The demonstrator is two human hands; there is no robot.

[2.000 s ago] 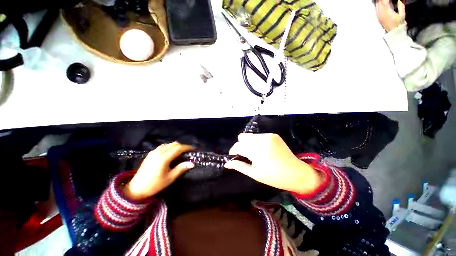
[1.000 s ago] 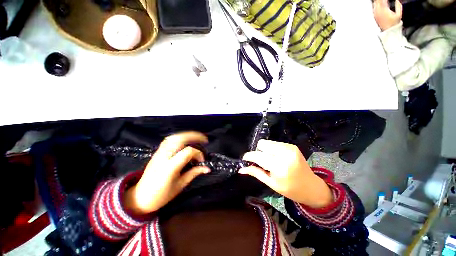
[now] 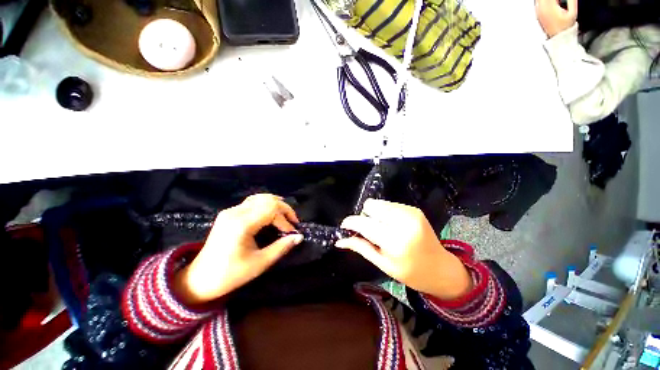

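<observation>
A glossy black beaded strap runs between my two hands over the dark cloth on my lap. My left hand pinches it at its left part, and the strap trails on further left. My right hand pinches its right end, where the strap bends up toward the table edge. A narrow white tape and a thin dotted string come down from the striped pouch past the large-handled scissors to the strap. Any needle is too small to make out.
On the white table are a tan basket with a pale ball, a smartphone, a small black round cap and small snips. Another person's sleeve is at the right. White metal frames stand lower right.
The table items have shifted left and up in view. My left hand opened its fingers a little along the strap, then closed on it again near my right hand.
</observation>
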